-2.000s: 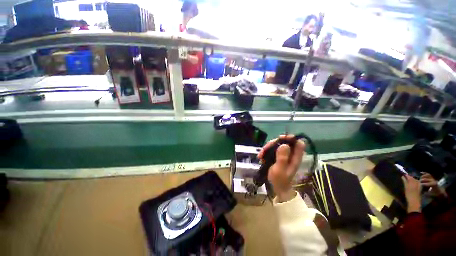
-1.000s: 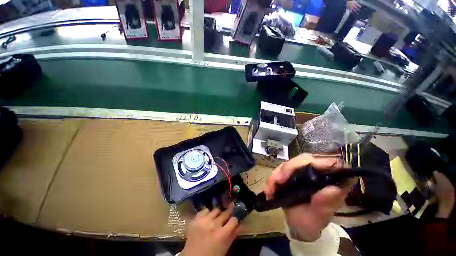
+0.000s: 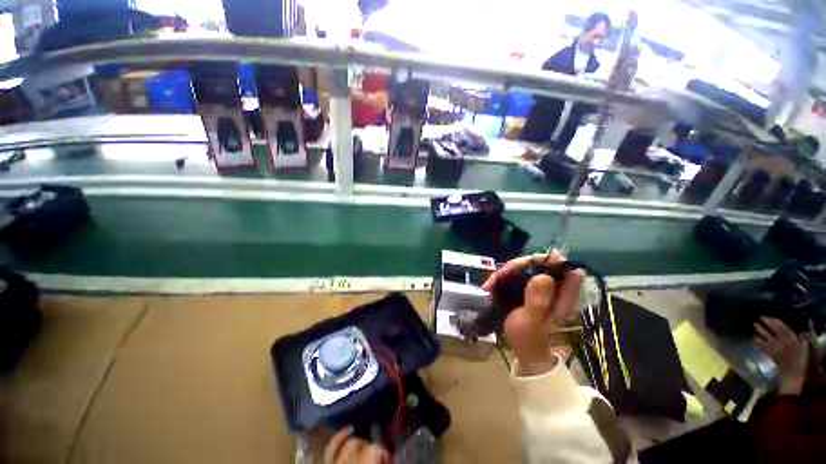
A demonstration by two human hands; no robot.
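The open black speaker cabinet (image 3: 288, 379) lies on the brown cardboard-covered bench. A round grey speaker driver (image 3: 340, 356) in a silvery frame sits in its upper half. Red wires (image 3: 396, 376) run to the lower half, where a small green-tipped part (image 3: 412, 400) shows. My left hand (image 3: 356, 448) is at the cabinet's near edge, cut off by the bottom of the picture; its grip cannot be told. My right hand (image 3: 536, 299) is raised right of the cabinet and holds the black electric screwdriver (image 3: 500, 306). Its tip is at the front of the white screw feeder (image 3: 460, 292).
A green conveyor (image 3: 226, 237) behind the bench carries open black cabinets (image 3: 466, 207). A grey hanging cord (image 3: 584, 172) rises above my right hand. Black sheets with yellow strips (image 3: 638, 358) and yellow paper (image 3: 702, 353) lie right. Another person's hand (image 3: 784, 352) works far right.
My right hand has moved with the screwdriver from beside the cabinet's lower half up to the feeder. My left hand shows less, lower in the picture. The view has tilted up.
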